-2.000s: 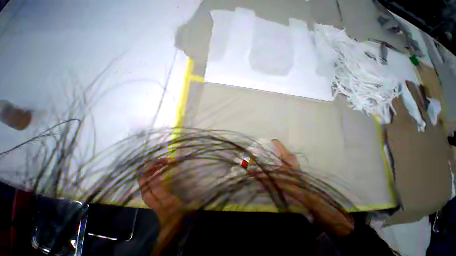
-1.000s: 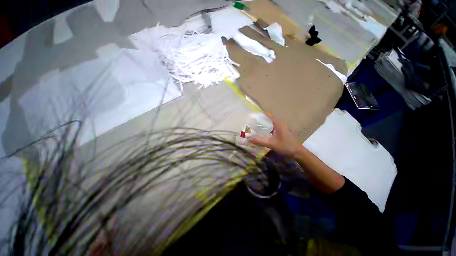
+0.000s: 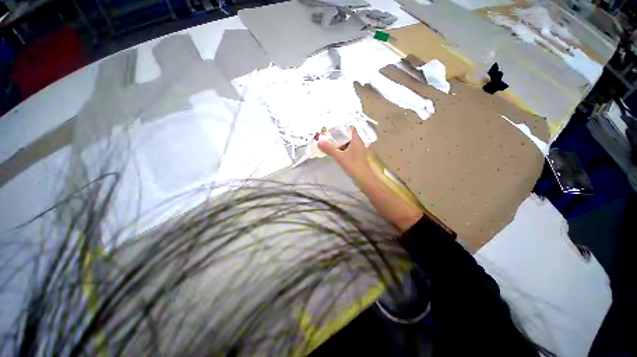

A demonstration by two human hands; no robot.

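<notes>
My right hand [image 3: 351, 155] reaches to the near edge of the heap of white strips [image 3: 300, 97]. It holds the small translucent glue bottle [image 3: 338, 135], whose red mark shows beside the fingers. Whether the fingers also touch a strip cannot be told. A white cut panel [image 3: 174, 150] lies on the grey board [image 3: 178, 59] at the left. Dark hair strands cover the near left of the work area. My left hand is not visible.
A brown dotted panel [image 3: 454, 150] lies right of the strips, with a black scrap [image 3: 495, 79] beyond it. Yellow tape [image 3: 342, 322] runs along the near edge. White panels [image 3: 559, 272] lie at lower right. A red bin [image 3: 50, 61] stands beyond the table.
The view has swung right. My right hand has moved with the glue bottle from the near work area to the strip heap. My left hand, seen two seconds ago, is out of sight.
</notes>
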